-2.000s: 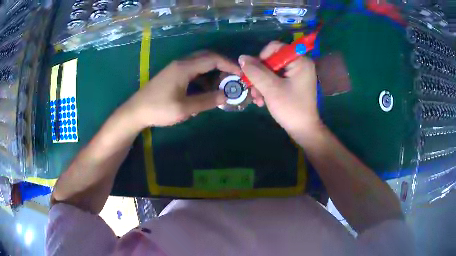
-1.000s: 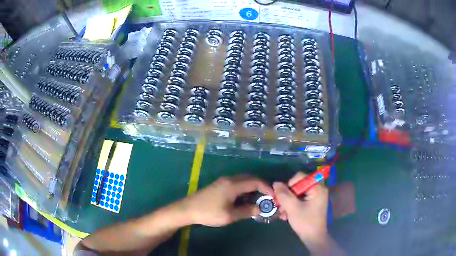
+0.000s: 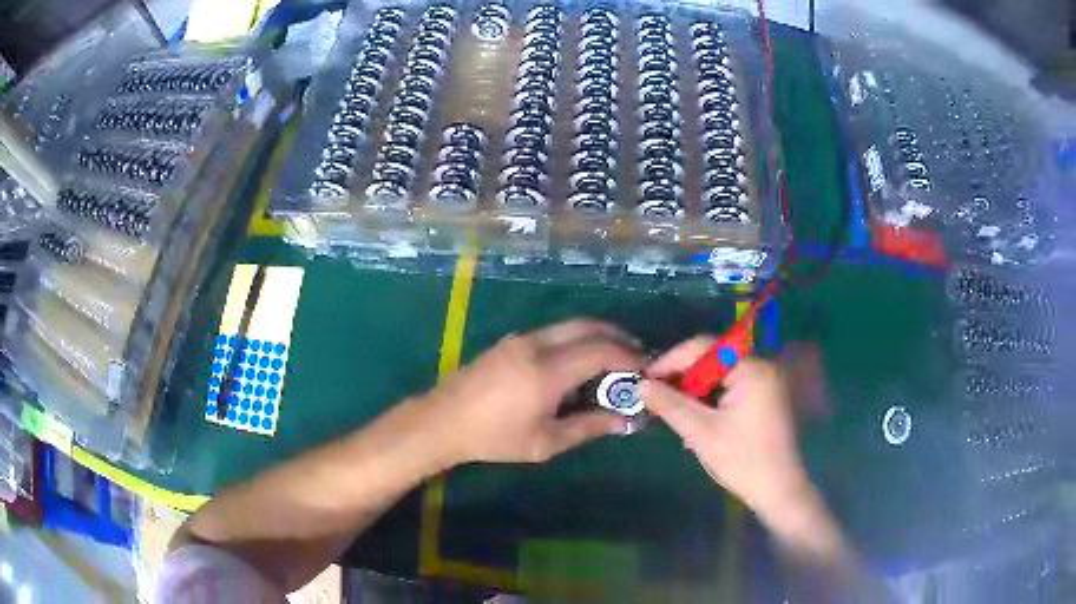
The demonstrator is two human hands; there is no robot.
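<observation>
My left hand (image 3: 525,395) curls around a round metal part (image 3: 621,393), a white-silver ring with a dark centre, and grips it between thumb and fingers. My right hand (image 3: 743,431) holds a thick red probe (image 3: 712,363) with a blue dot, and its thumb and forefinger tips are at the right side of the part. The probe's tip is hidden by the fingers. A bit of the round holder (image 3: 632,424) shows just under the part, mostly hidden.
A clear parts tray (image 3: 519,227) with rows of parts stands at the far side. Side trays flank it left (image 3: 142,342) and right (image 3: 1015,401). A sticker sheet (image 3: 276,309) with a dark stick lies left. A loose ring (image 3: 897,425) lies right. The probe wire (image 3: 788,224) runs away.
The view has tilted, bringing the far tray into sight. The right hand's fingertips have shifted onto the part's right edge, and the probe lies more steeply, farther back in the hand.
</observation>
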